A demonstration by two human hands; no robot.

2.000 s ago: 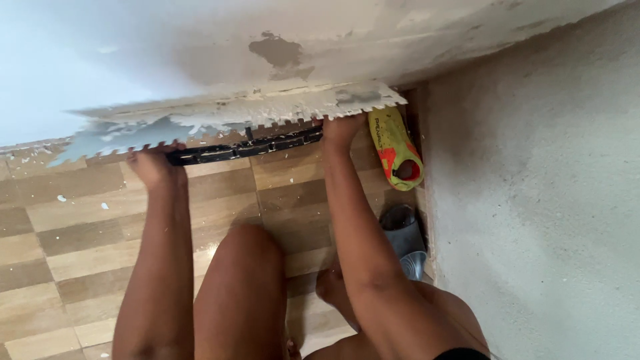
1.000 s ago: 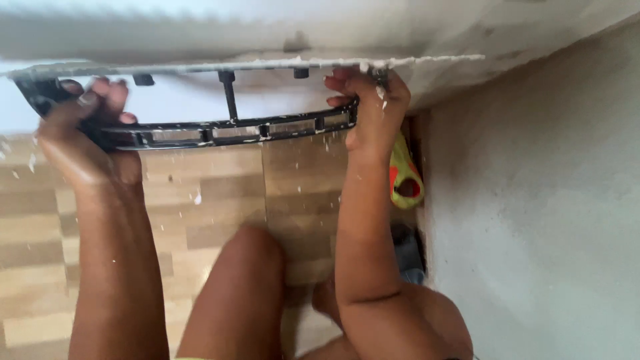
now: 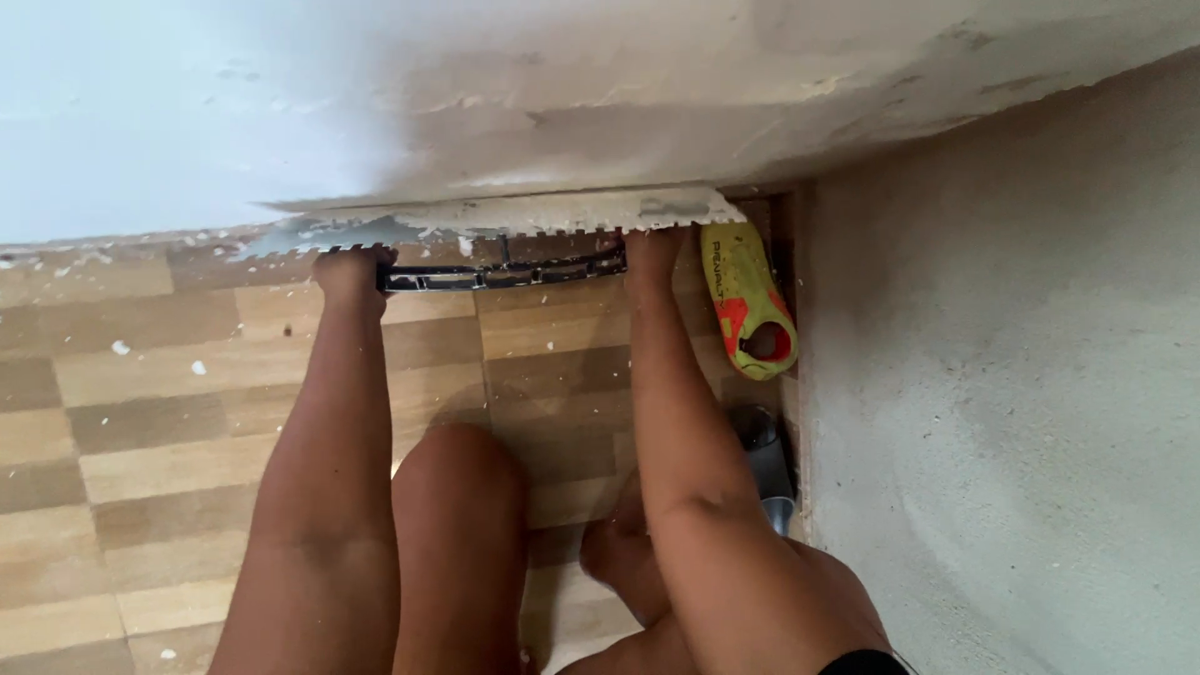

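Observation:
My left hand (image 3: 352,272) grips the left end of a black plastic frame-like bar (image 3: 506,276). At its right end my right hand (image 3: 653,253) holds it, with the fingers largely hidden. Attached to the bar by a short post is a wide thin blade or strip (image 3: 562,214) with a toothed edge, smeared with white plaster or putty. The blade lies along the foot of the plastered wall (image 3: 525,122), its far edge against the wall.
A yellow and red sports shoe (image 3: 750,300) lies right of my right hand, by the corner. Behind it are dark slippers (image 3: 771,459). A grey wall (image 3: 994,356) rises on the right. White crumbs dot the wood-patterned floor (image 3: 169,441); my knees are close below.
Between the first frame and the middle one both hands rose with the tool along the wall. Now they are low again near the floor, with the blade's toothed edge in sight.

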